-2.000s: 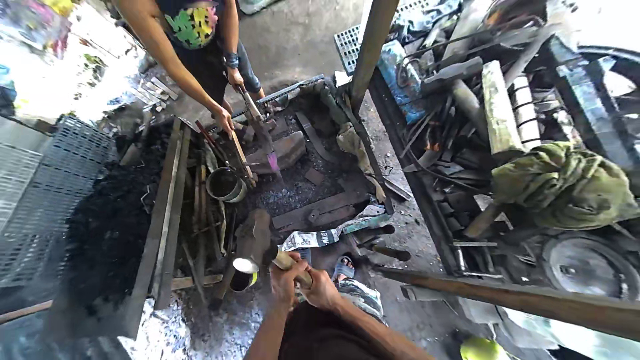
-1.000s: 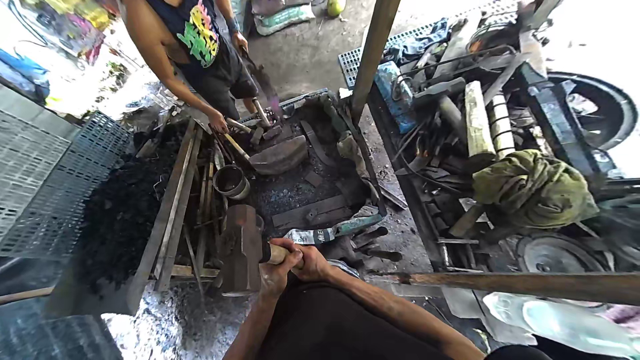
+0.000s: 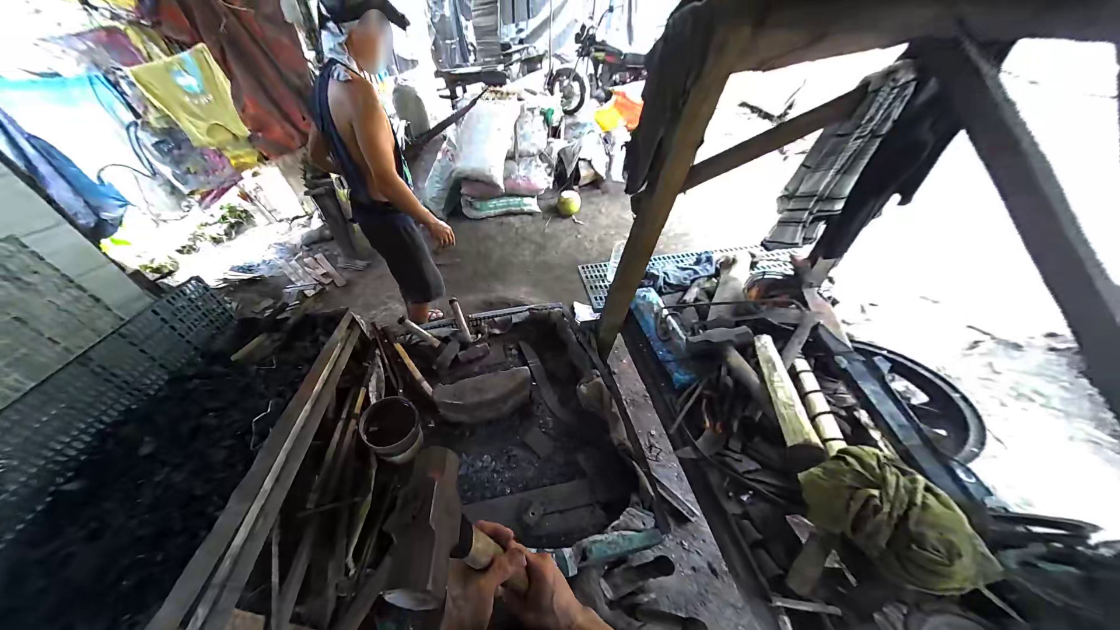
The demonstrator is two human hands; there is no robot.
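Observation:
Both my hands grip the wooden handle of a sledgehammer point(image 3: 424, 529) at the bottom centre of the head view. My left hand point(image 3: 481, 573) is closed round the handle nearer the steel head, with my right hand point(image 3: 542, 582) close beside it, further along. The hammer head hangs to the left of my hands, over thin rods and in front of a round metal pot point(image 3: 391, 429). Beyond it lies the sooty forge bed point(image 3: 490, 464) with a curved block point(image 3: 484, 395) on it. Hammers point(image 3: 462, 324) rest at the bed's far edge.
A person point(image 3: 372, 157) stands beyond the forge at the left. Charcoal point(image 3: 166, 472) fills a wooden-sided bin on the left. A wooden post point(image 3: 656, 201) rises at the right of the forge, beside a bench of scrap metal with a green cloth point(image 3: 897, 516). Sacks point(image 3: 486, 153) lie further back.
The other person, earlier leaning at the forge with tools in hand, now stands upright and away from it. The view has tilted up. My hands still hold the sledgehammer.

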